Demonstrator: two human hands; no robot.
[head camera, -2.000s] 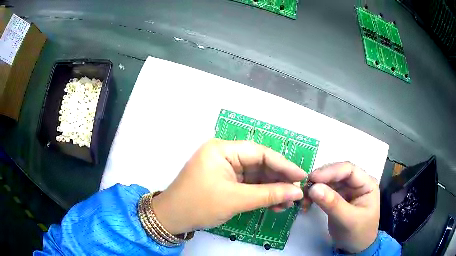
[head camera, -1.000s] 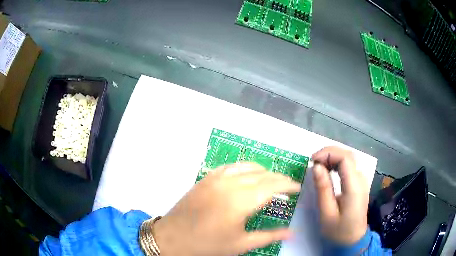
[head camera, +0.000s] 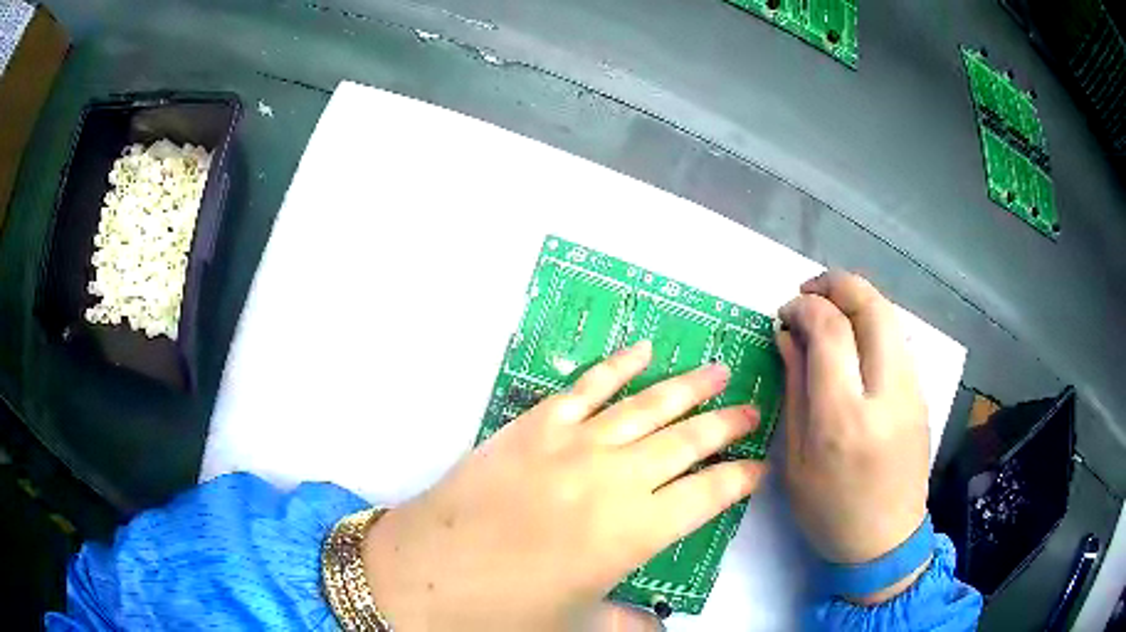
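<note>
A green circuit board panel (head camera: 580, 324) lies on the white sheet (head camera: 408, 210) in front of me. My left hand (head camera: 593, 475) lies flat across the panel, fingers spread, and holds no part that I can see. My right hand (head camera: 858, 414) is at the panel's far right corner, thumb and fingers pinched together on a small dark component (head camera: 783, 325), mostly hidden by the fingertips. A dark component (head camera: 662, 606) stands at the panel's near edge. The middle of the panel is largely under my left hand.
A black bin (head camera: 216, 210) of off-white spacers (head camera: 151, 241) stands at the left, beside a brown carton (head camera: 27, 99). A black bin (head camera: 1050, 494) with dark parts stands at the right. Another panel (head camera: 1010, 142) lies on the grey-green surface beyond, and one is cut off at the top.
My left hand has come down flat on the panel with fingers spread. My right hand has parted from it and moved to the panel's corner. The panels beyond have shifted to the right.
</note>
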